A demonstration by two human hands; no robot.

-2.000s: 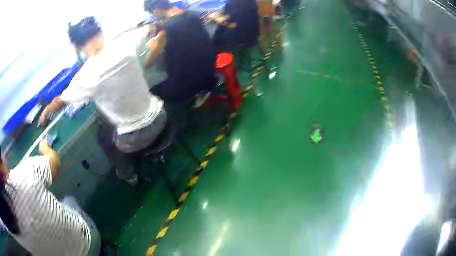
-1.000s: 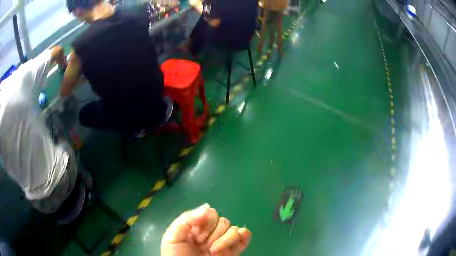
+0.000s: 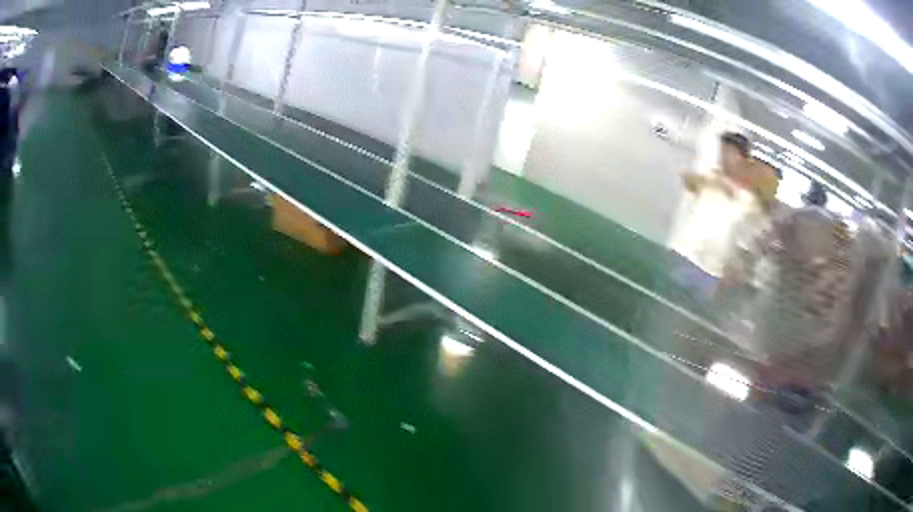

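Note:
Neither of my hands is in the picture. What lies nearest in front of me is a long green conveyor bench (image 3: 440,245) with pale edge strips, running from the far upper left to the lower right. The view is blurred, and I see no tool or part that I can name on it. A small red item (image 3: 514,212) lies at the bench's far side.
A brown box (image 3: 303,224) is under the bench. Yellow-black floor tape (image 3: 233,369) crosses the green floor at the left. Blurred people (image 3: 723,215) are beyond the bench at the right. White posts (image 3: 408,130) rise along the bench.
The view has swung right, from the seated people and red stool to another bench. The hand seen at the bottom one second ago is out of the picture.

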